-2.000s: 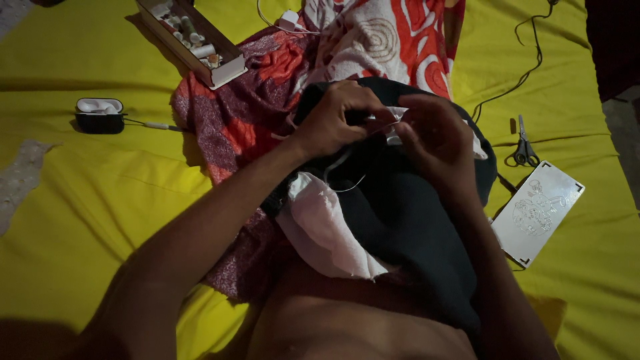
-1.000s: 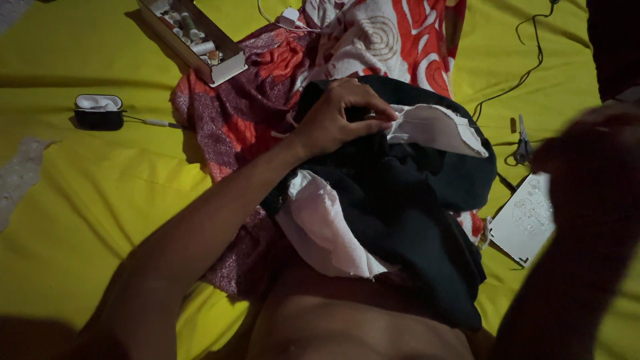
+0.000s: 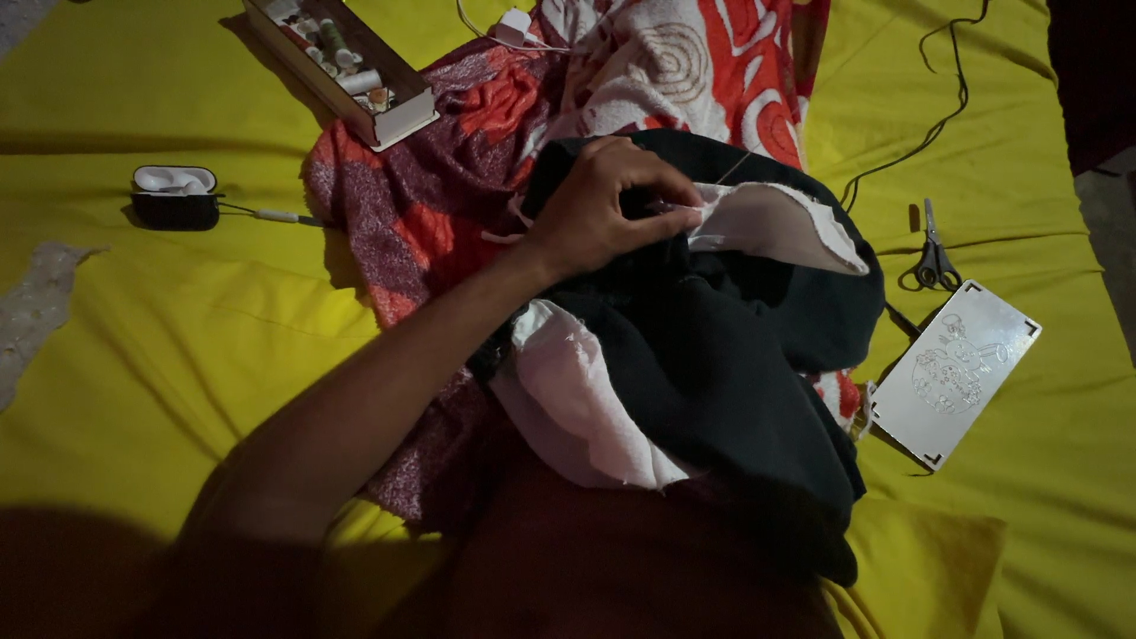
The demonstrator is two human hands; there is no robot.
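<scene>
A black cloth garment (image 3: pixel 710 328) lies bunched over my lap, with a white fabric piece (image 3: pixel 781 222) at its upper right and another white piece (image 3: pixel 586 399) at its lower left. My left hand (image 3: pixel 612 204) pinches the left end of the upper white piece between thumb and fingers. A thin line, thread or needle, slants up from the cloth (image 3: pixel 733 169) just right of those fingertips. My right hand is out of view.
A box of thread spools (image 3: pixel 404 120) stands at the upper left, above an open earbud case (image 3: pixel 175 197). A patterned red blanket (image 3: pixel 426 231) lies beneath the garment. Scissors (image 3: pixel 932 262) and a white decorated lid or plate (image 3: pixel 958 377) lie at right; a dark cable (image 3: pixel 932 138) runs above them.
My right hand was at the white cloth beside my left hand, then moved away to the right, and is now out of view. My left hand keeps its pinch on the cloth.
</scene>
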